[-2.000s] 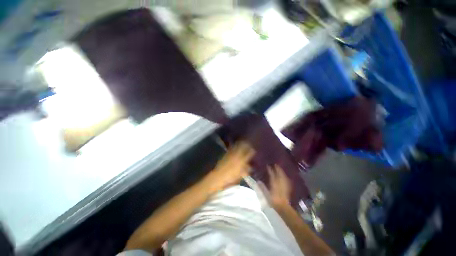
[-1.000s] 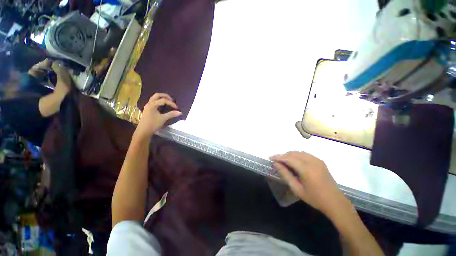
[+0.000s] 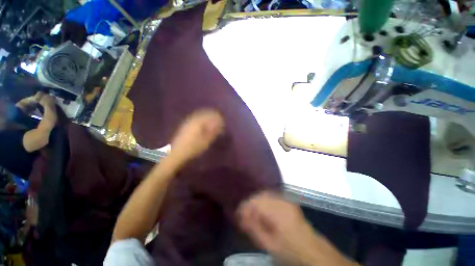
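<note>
A long dark maroon cloth panel [image 3: 234, 109] lies on the left of the white table and hangs over its front edge towards my lap. My left hand [image 3: 200, 132] is blurred and closed on the upper part of this panel. My right hand [image 3: 268, 215] is blurred, with curled fingers at the panel's lower right part near the table edge; its grip cannot be made out. A curved-edge maroon panel [image 3: 390, 150] lies flat under and right of the needle area. The white and blue sewing machine head [image 3: 385, 78] stands above it.
The ruled tape [image 3: 323, 199] runs along the front table edge. A green thread cone [image 3: 374, 14] and a thread coil [image 3: 411, 51] are at the machine's top. At the left are a grey round-vented machine [image 3: 65, 67], another person's arm [image 3: 39, 122] and hanging maroon cloth [image 3: 94, 182].
The long panel has been drawn rightwards and down over the table edge. My left hand has moved right onto it. My right hand has moved down and left from the bare edge to the cloth.
</note>
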